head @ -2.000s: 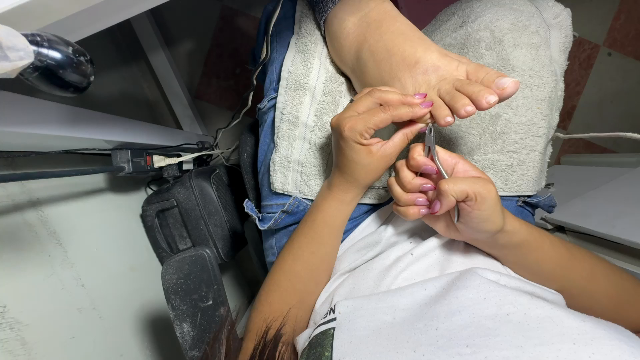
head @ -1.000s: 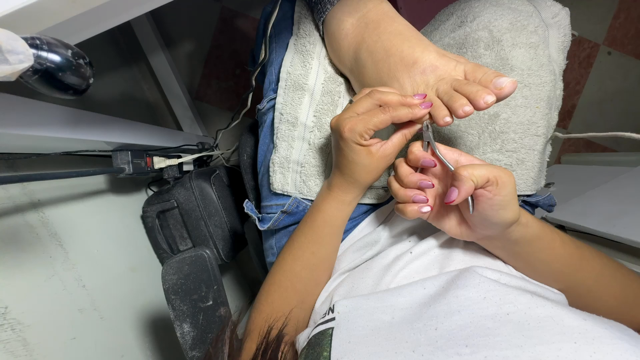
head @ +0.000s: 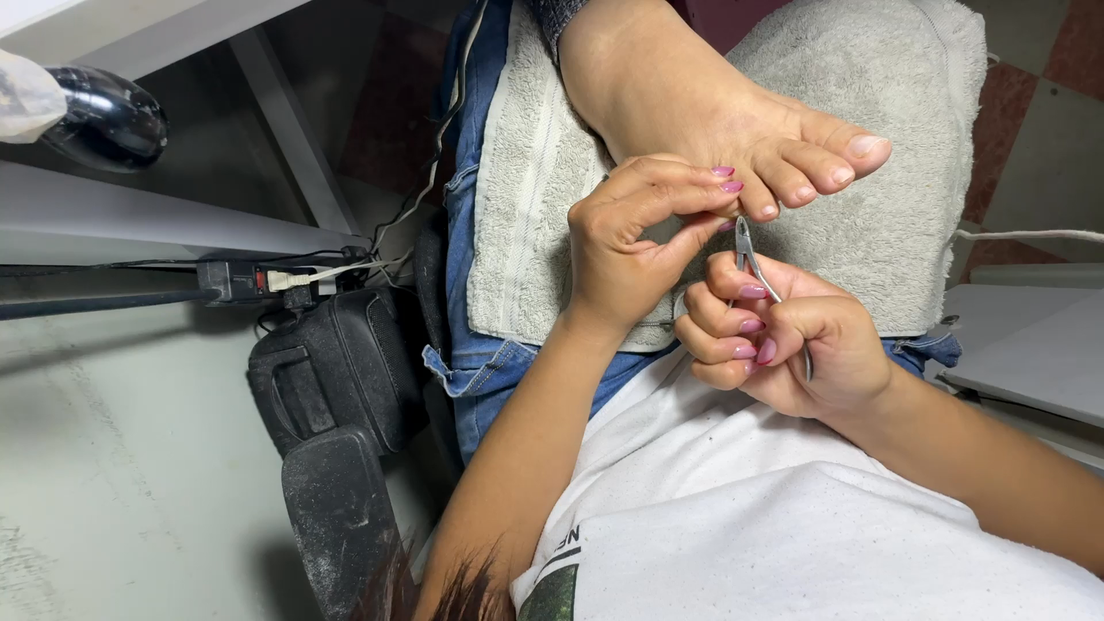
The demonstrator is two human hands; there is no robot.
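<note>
Another person's bare foot [head: 681, 95] rests on a grey terry towel [head: 871, 78] laid over my lap, its toes pointing right. With thumb and fingertips, my left hand [head: 638, 233] grips the little toe, which is mostly hidden behind them. Metal cuticle nippers [head: 747, 246] are held in my right hand [head: 785, 336], its fingers curled round the handles. The jaws point up and sit at the little toe, close to my left fingertips; whether they touch skin cannot be told.
At the left are a white table frame [head: 293, 129], a power strip [head: 233, 282] with a plug and cables, and a black bag [head: 336, 371]. A glossy black rounded object [head: 108, 116] is at the upper left. A white panel [head: 1035, 345] stands at the right.
My right hand has shifted its hold on the nippers slightly, and the handles sit at a different angle. My left hand and the foot have stayed in place.
</note>
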